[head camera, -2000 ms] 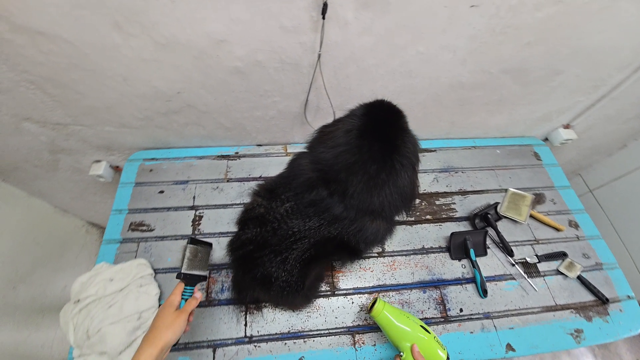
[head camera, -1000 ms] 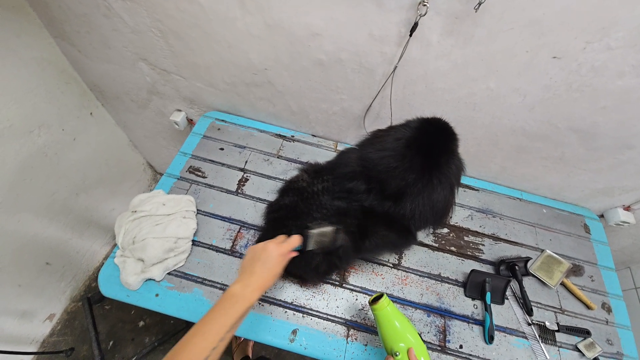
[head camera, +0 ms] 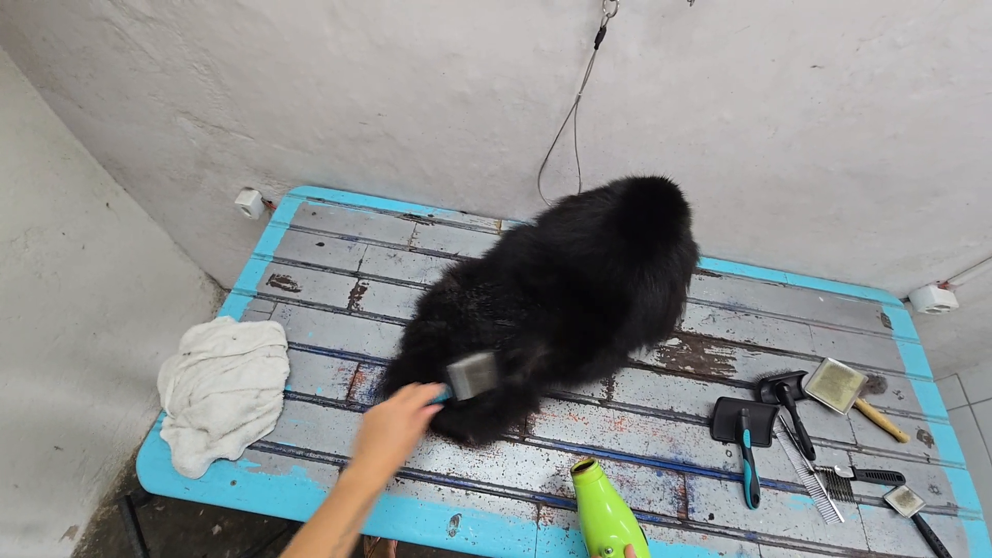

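A black-furred dog point(head camera: 542, 287) sits or crouches on a worn grooming table point(head camera: 480, 473) with a turquoise border, its face not visible. My left hand point(head camera: 399, 426) grips the turquoise handle of a slicker brush point(head camera: 473, 375), whose head lies against the fur at the dog's rear left end. At the bottom edge, my right hand point(head camera: 629, 551) shows only as a fingertip against a lime-green hair dryer point(head camera: 608, 511). The dryer's nozzle points up toward the dog, and the rest of that hand is out of frame.
On the left table corner lies a crumpled white towel point(head camera: 225, 391). Several grooming tools rest at the right, among them a black slicker brush point(head camera: 745, 422), a wooden-handled brush point(head camera: 837, 385) and a metal comb point(head camera: 810, 474). A cable loop point(head camera: 575, 116) hangs by the wall behind the dog.
Two seconds ago the brush was beside the dog, over the table's left part; my left hand has since brought it right, onto the dog's fur. The view has shifted noticeably.
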